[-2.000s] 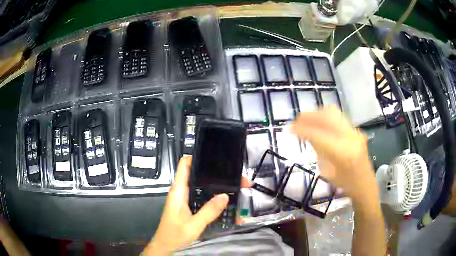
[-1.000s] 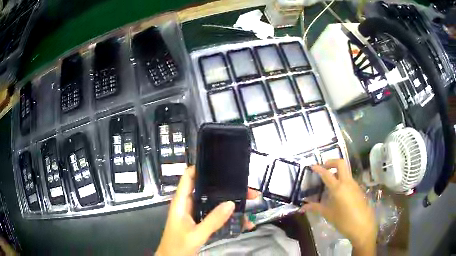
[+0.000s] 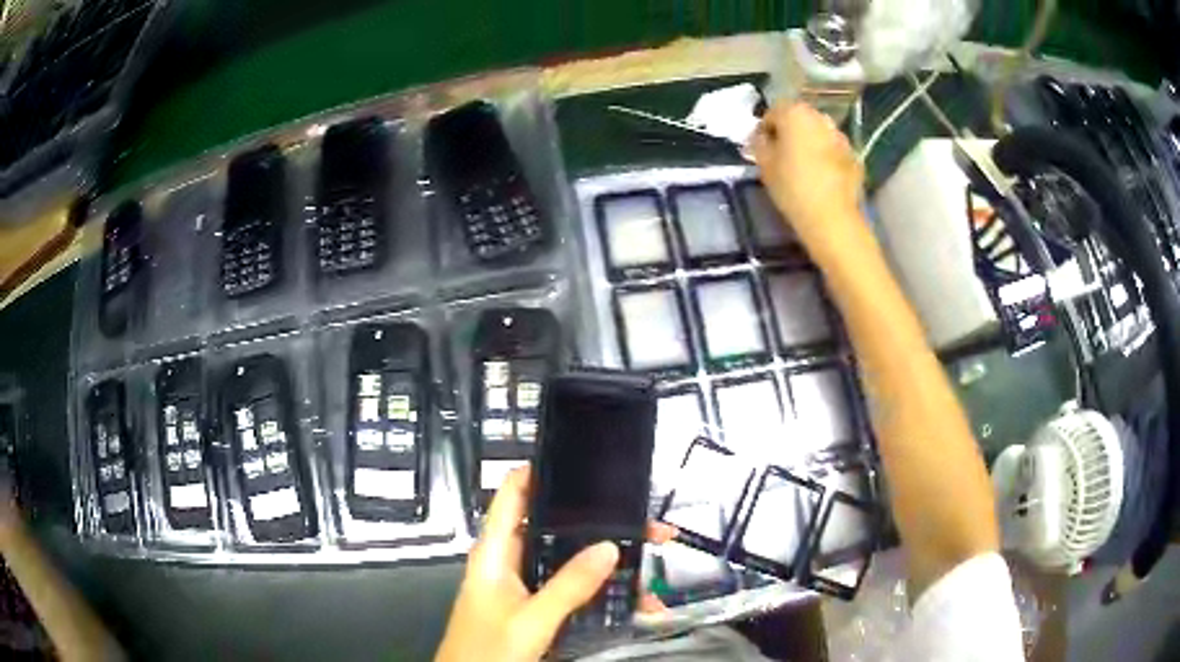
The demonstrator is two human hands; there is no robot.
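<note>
My left hand (image 3: 518, 588) holds a black keypad phone (image 3: 595, 453) upright, screen facing me, thumb over its keys. My right hand (image 3: 805, 162) is stretched to the far bench edge. Its fingertips are at a white crumpled tissue (image 3: 725, 111); whether they grip it is unclear. Thin tweezers (image 3: 660, 122) lie just left of the tissue. The lens tray (image 3: 589, 213) holds rows of black framed windows, partly hidden by my right forearm. Several loose frames (image 3: 780, 520) lie overlapping on its near part.
The large clear phone tray (image 3: 330, 308) at left holds two rows of phones. At right stand a white box (image 3: 934, 246), a white fan (image 3: 1064, 489) and a thick black hose (image 3: 1145, 272). A clear container (image 3: 828, 80) is at the far edge. Another person's arm (image 3: 52, 588) shows at lower left.
My right hand has left the loose frames on the lens tray and moved up to the tissue at the far edge. My left hand still holds the phone. The camera view has shifted.
</note>
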